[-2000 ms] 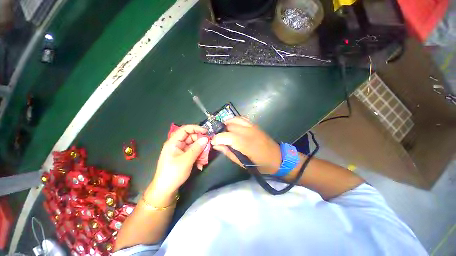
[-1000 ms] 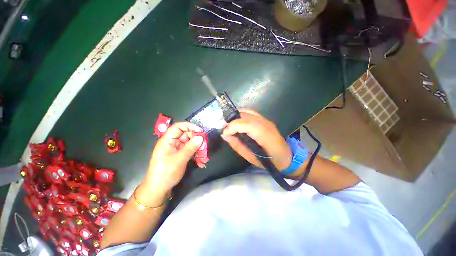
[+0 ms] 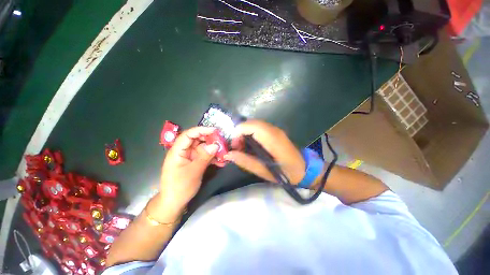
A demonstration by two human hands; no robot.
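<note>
My left hand [image 3: 191, 161] holds a red module [image 3: 218, 147] between thumb and fingers, at the near edge of a black housing with a whitish board [image 3: 217, 119]. My right hand [image 3: 266, 150] is closed around the soldering iron, whose handle is mostly hidden by the fingers. The iron's tip is blurred, and I cannot tell whether it touches anything. The iron's black cable [image 3: 287, 186] loops below my right wrist. One red module [image 3: 170, 134] lies just left of the housing and another [image 3: 113, 153] farther left.
A pile of red modules [image 3: 70, 215] lies at left beside the white strip [image 3: 80, 70]. Solder wires lie on the dark speckled mat [image 3: 258, 40] at the far edge. A tub [image 3: 322, 11] and the soldering station [image 3: 397, 27] stand there. A cardboard box [image 3: 456, 123] with a grid divider [image 3: 405, 105] is at right.
The view has shifted, so the mat and pile sit elsewhere in it. One red module now lies apart from my left hand. The held module and my right hand are closer together than one second ago.
</note>
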